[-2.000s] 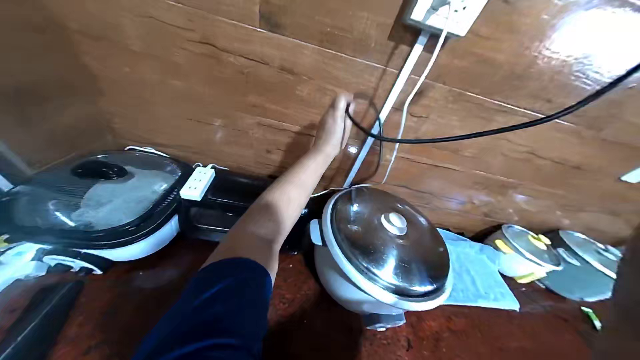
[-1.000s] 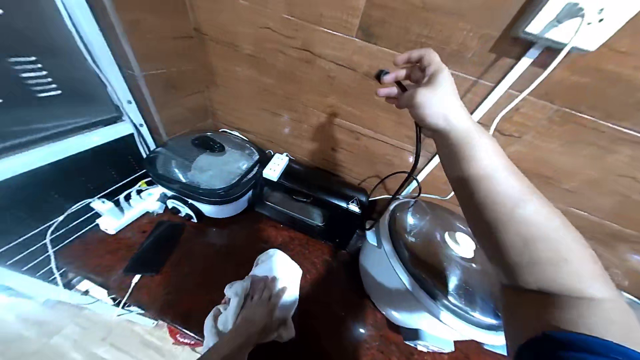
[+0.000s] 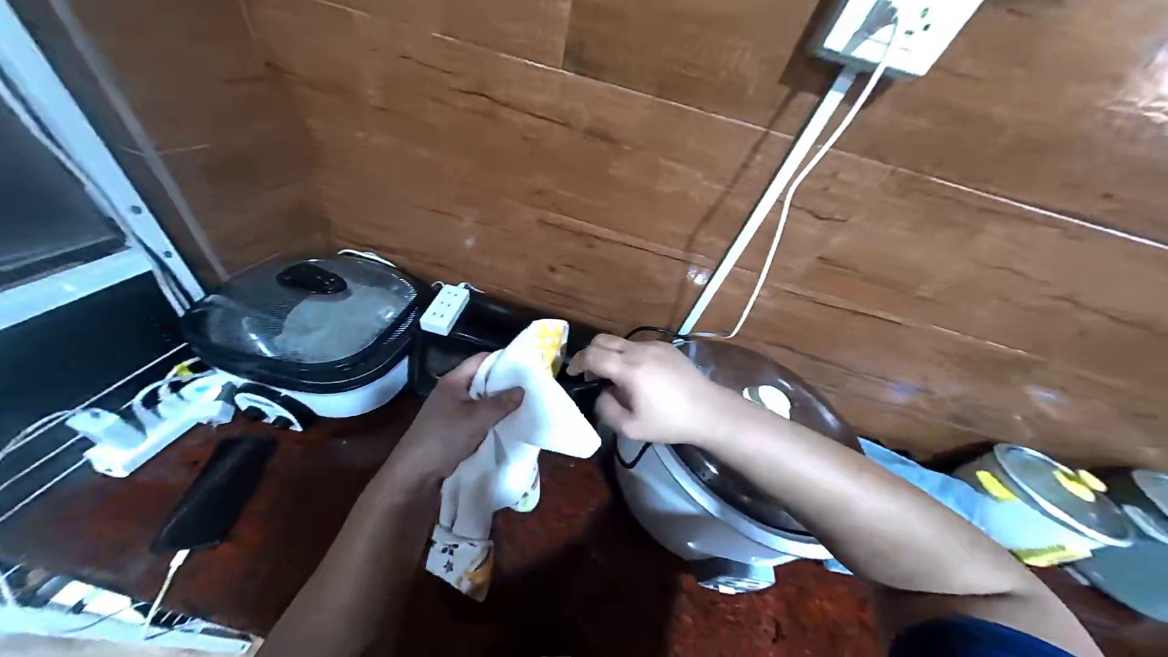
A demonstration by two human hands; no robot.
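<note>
A white cloth with a yellow and patterned edge (image 3: pixel 538 411) hangs from my left hand (image 3: pixel 465 411), pinched between thumb and fingers. Just right of the cloth, my right hand (image 3: pixel 648 383) has its fingers curled around a black cord (image 3: pixel 639 453), part of which the hand hides. My right forearm crosses over a round pot with a glass lid (image 3: pixel 762 392) and a white body. Behind both hands a black appliance (image 3: pixel 493 319) lies along the wall, largely covered by the cloth and hands.
At left stand an oval cooker with a clear lid (image 3: pixel 310 310), a white power strip (image 3: pixel 155 429) and a black phone-like object (image 3: pixel 214 493). A small white socket block (image 3: pixel 444 308) sits on the black appliance. Lidded containers (image 3: pixel 1049 497) are at right; a wall outlet (image 3: pixel 899 32) is above.
My right hand has come down from in front of the wall to beside the pot. My left hand has lifted the cloth off the countertop, where it lay one second ago.
</note>
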